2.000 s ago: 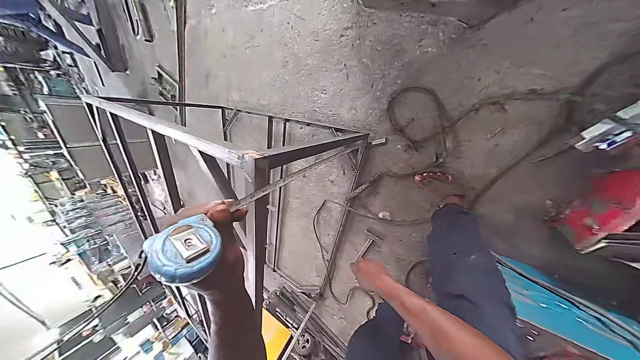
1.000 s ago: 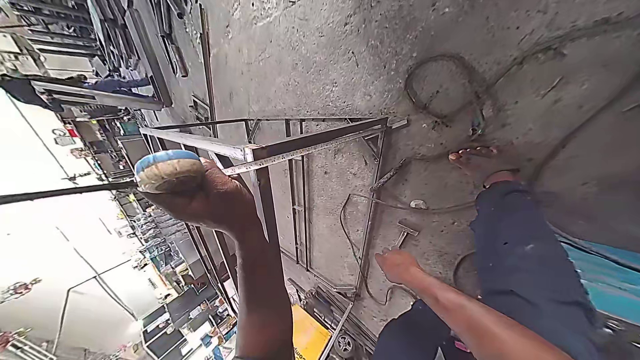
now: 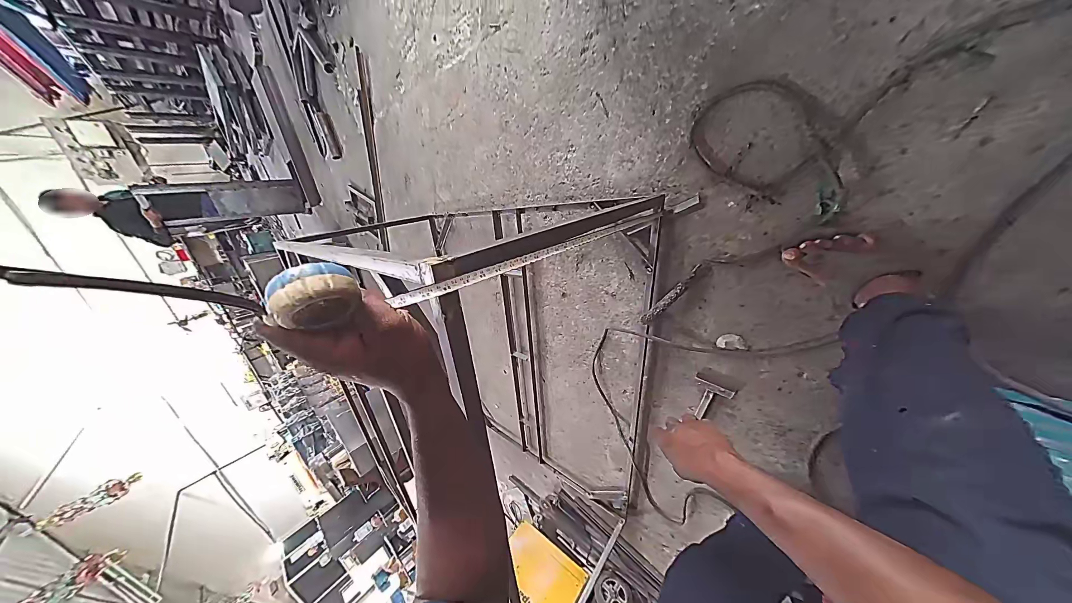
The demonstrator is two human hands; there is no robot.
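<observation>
My left hand (image 3: 377, 343) grips a round blue and tan tape measure (image 3: 311, 297), its rim facing the camera; a dark strap or cable runs off it leftward. The marked blade (image 3: 519, 261) is drawn out along the top rail of a welded steel frame (image 3: 544, 234), reaching the far corner, where a short end sticks out. My right hand (image 3: 695, 448) is lower right, closed around the handle of a hammer (image 3: 713, 387), whose head shows above the fingers. The frame, of square or angle bars, stands on the concrete floor between my hands.
Cables (image 3: 762, 92) lie coiled and loose around my bare foot (image 3: 825, 255). A yellow case (image 3: 544, 565) and metal bars lie at bottom centre. Another person (image 3: 138, 213) stands far left by stacked steel. A turquoise surface (image 3: 1038, 427) is at the right edge.
My left hand has turned the tape measure from its flat face to its rim. The other person has come into clear view as the view shifted. My right hand still holds the hammer.
</observation>
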